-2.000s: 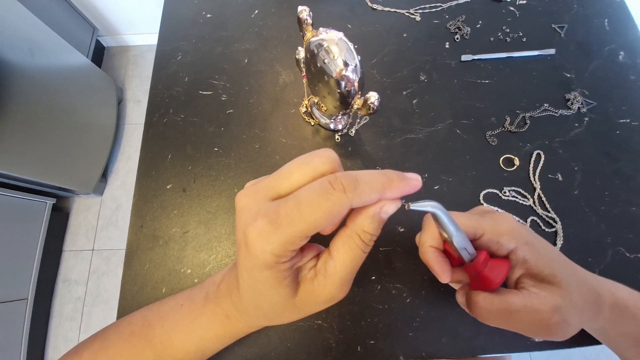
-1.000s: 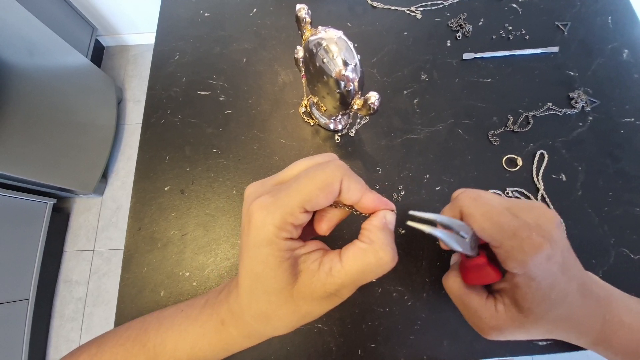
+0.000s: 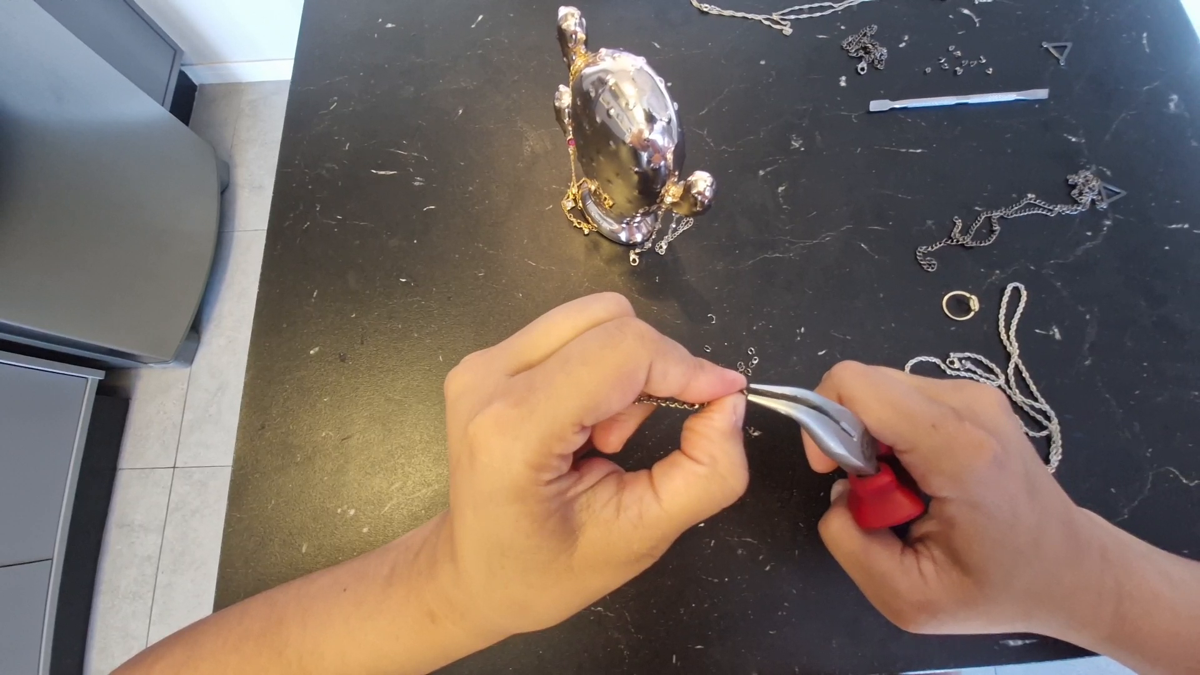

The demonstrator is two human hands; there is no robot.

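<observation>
My left hand (image 3: pixel 591 450) pinches the end of a thin metal chain (image 3: pixel 669 402) between thumb and forefinger; part of the chain shows in the gap of the fingers, the rest is hidden by the hand. My right hand (image 3: pixel 947 497) grips bent-nose pliers with red handles (image 3: pixel 834 431). Their tips meet at the left fingertips, and whatever small piece lies between them is too small to make out. Just beyond the fingertips, several tiny jump rings (image 3: pixel 750 360) lie on the black tabletop (image 3: pixel 375 375).
Behind the hands stands a shiny metallic cactus-shaped holder (image 3: pixel 626 131) draped with chains. At right lie a rope chain (image 3: pixel 1012 375), a gold-coloured ring (image 3: pixel 960 305), a dark chain (image 3: pixel 994 220) with a triangle pendant (image 3: pixel 1112 193), a flat metal tool (image 3: pixel 958 100), and a loose triangle (image 3: pixel 1057 51).
The pliers' tips were apart and away from my left fingertips one second ago; now they are close together and touch there. My left hand has stayed nearly in place.
</observation>
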